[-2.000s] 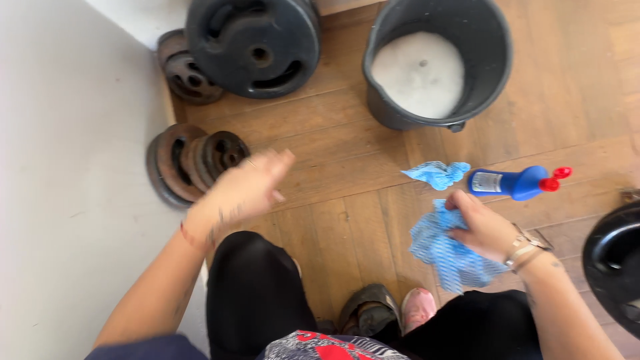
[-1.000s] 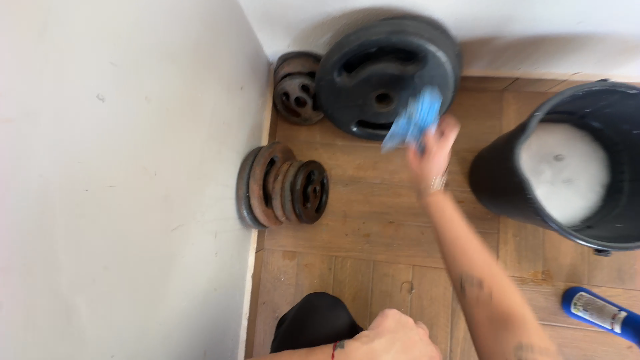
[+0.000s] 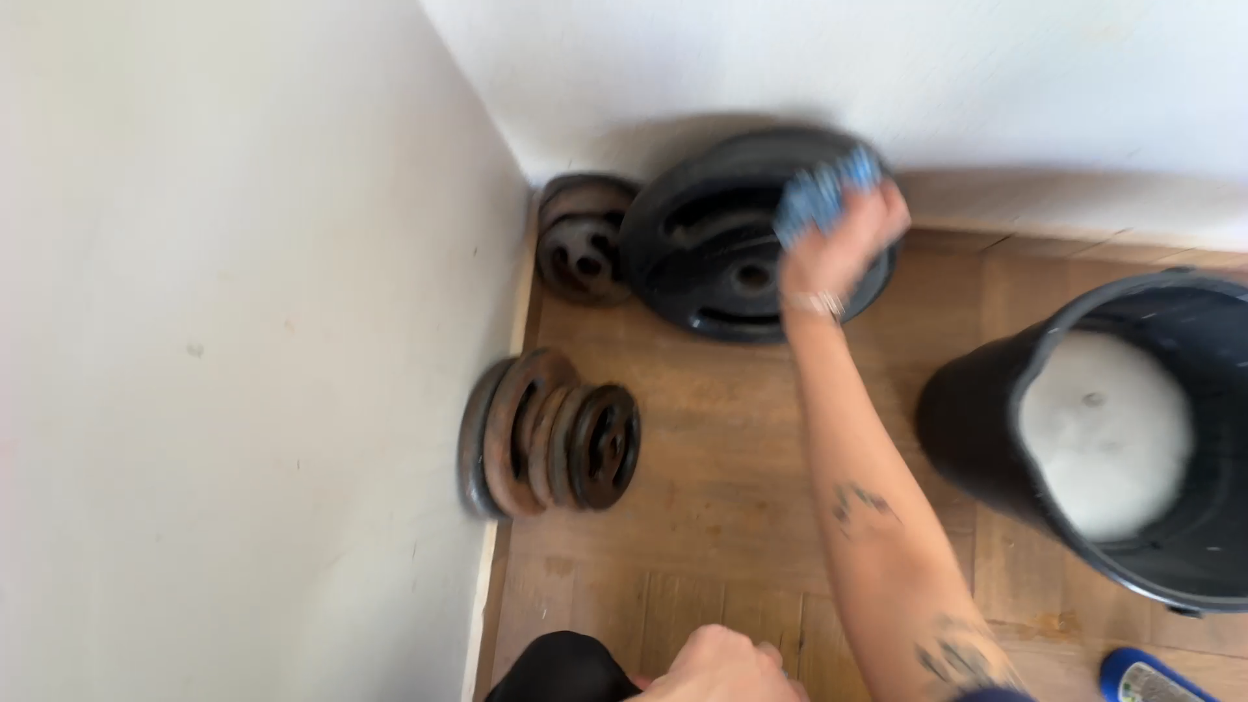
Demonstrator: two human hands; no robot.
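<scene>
My right hand (image 3: 846,234) grips a bunched blue-and-white cloth (image 3: 814,203) at the upper right of a large black weight plate (image 3: 717,263), which leans against the back wall. Motion blurs both hand and cloth, so whether the cloth touches the plate is hard to tell. Low in the view is my left hand (image 3: 726,668), close to my knee; its fingers are mostly cut off by the frame's bottom edge.
Smaller plates (image 3: 583,244) lean in the corner, left of the large one. A row of rusty plates (image 3: 536,439) stands against the left wall. On the right are a black bucket (image 3: 985,419) with white foam (image 3: 1107,439) and a blue bottle (image 3: 1146,678).
The right hand, at first low over the floor with the cloth, has moved up to the large plate. My left hand has come down near the knee. The view has shifted toward the corner.
</scene>
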